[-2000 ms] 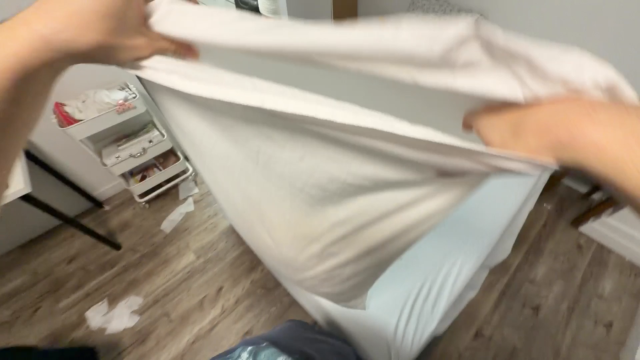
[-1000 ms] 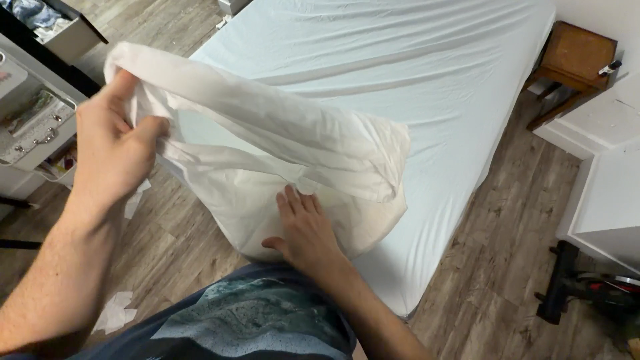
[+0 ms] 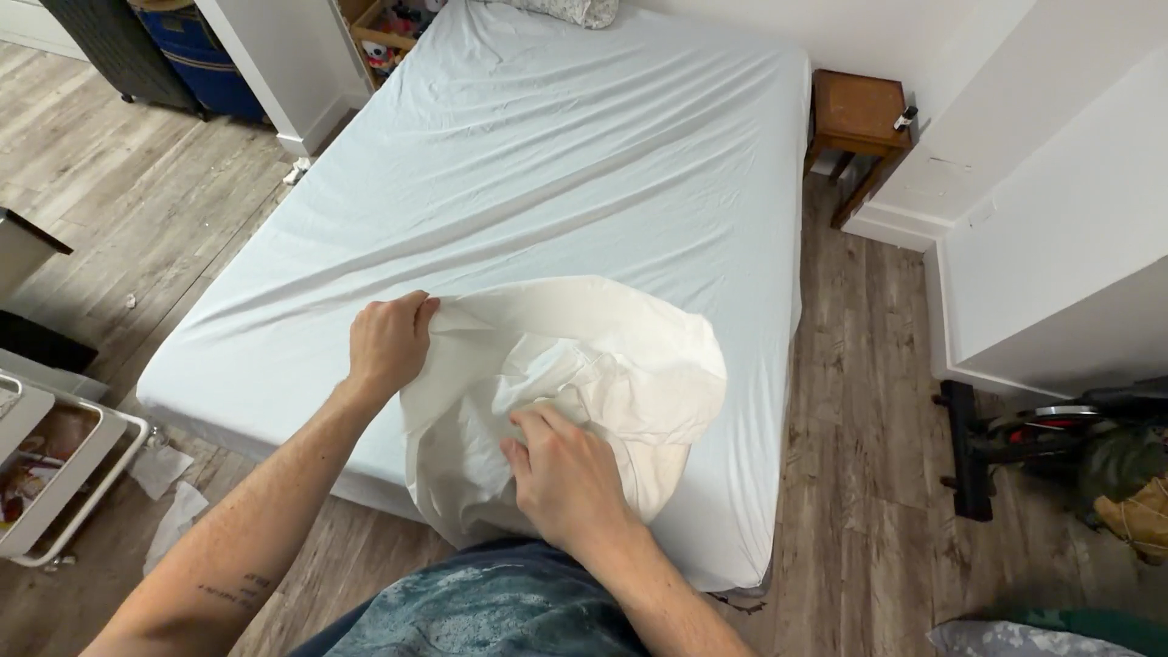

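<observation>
A white cloth cover [image 3: 657, 365], open at its mouth and bunched inside, lies over the near edge of a bed with a pale blue fitted sheet [image 3: 566, 164]. My left hand [image 3: 391, 342] is closed on the cover's rim at its upper left. Inside the opening, my right hand [image 3: 566, 470] rests against the crumpled cloth with its fingers curled; whether it pinches the fabric is unclear. The lower part of the cover hangs against my shirt.
A wooden stool [image 3: 860, 109] stands right of the bed by the wall. Black exercise equipment [image 3: 967, 452] is at the right. On the left are a white rolling cart [image 3: 68, 497], paper scraps [image 3: 162, 467] on the floor and a blue suitcase [image 3: 205, 64]. A patterned pillow [image 3: 584, 11] lies at the far end.
The cover, held up before me two seconds ago, is now lowered onto the bed's near edge. My left hand has come down with its rim. The view has shifted to show more of the bed.
</observation>
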